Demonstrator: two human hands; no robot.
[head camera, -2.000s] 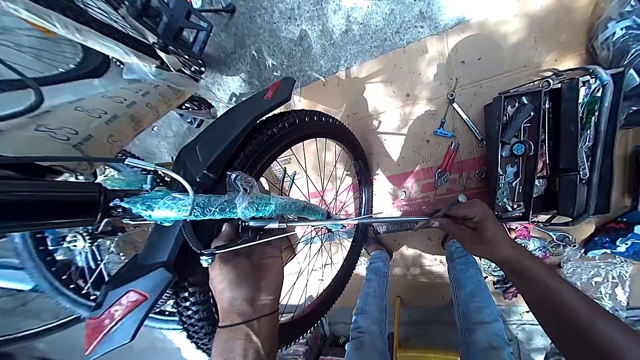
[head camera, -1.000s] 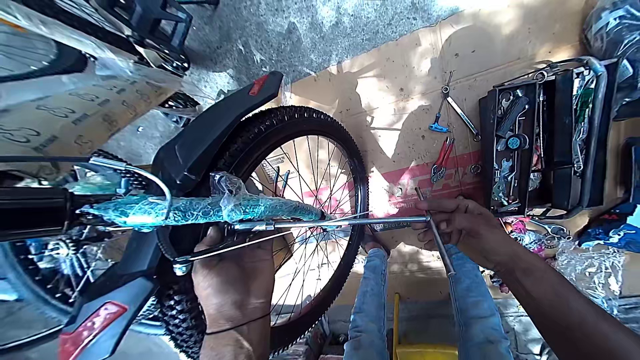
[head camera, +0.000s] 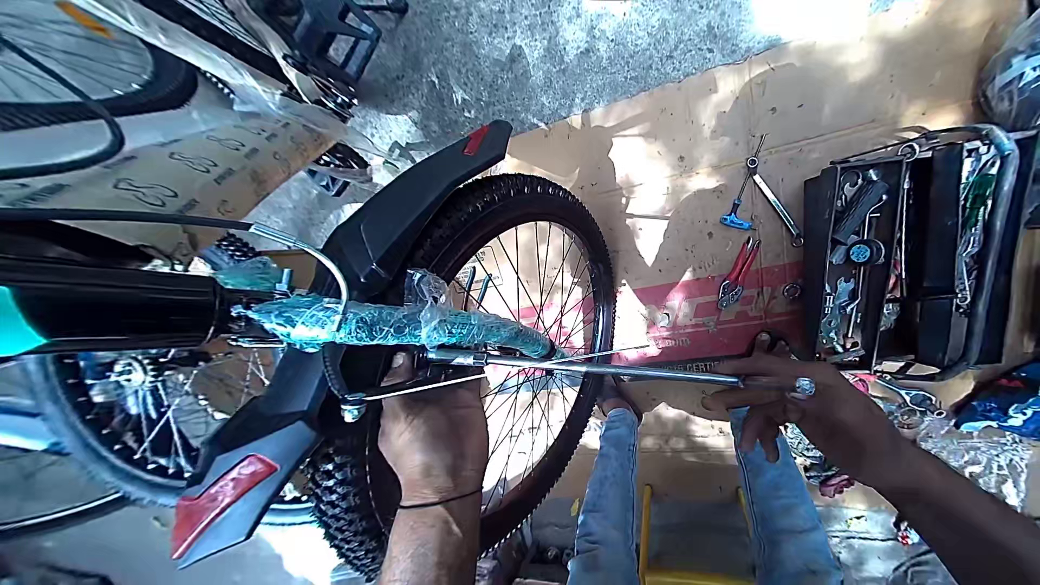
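Note:
A bicycle wheel (head camera: 597, 268) with a knobby tire lies under a black mudguard (head camera: 406, 207) and a fork leg wrapped in teal plastic film (head camera: 406, 323). My left hand (head camera: 439, 435) is at the brake area beside the fork, inside the rim; its fingertips are partly hidden. A long metal T-handle socket wrench (head camera: 634, 371) reaches from there to the right, its socket end by the left hand. My right hand (head camera: 812, 402) is around the wrench's handle end, fingers partly spread. A thin brake cable (head camera: 426, 385) runs beside the wrench.
On the cardboard sheet (head camera: 674, 195) lie a blue-handled hex key (head camera: 736, 219), a combination wrench (head camera: 776, 203) and red-handled pliers (head camera: 738, 276). An open black toolbox (head camera: 934, 325) with several tools stands at the right. More bicycles are at the left; a yellow stool frame (head camera: 691, 578) is below.
My right hand stays at the wrench's handle end, and its fingers have changed position. The crossbar, seen slanting downward one second ago, now points differently. My left hand remains by the fork.

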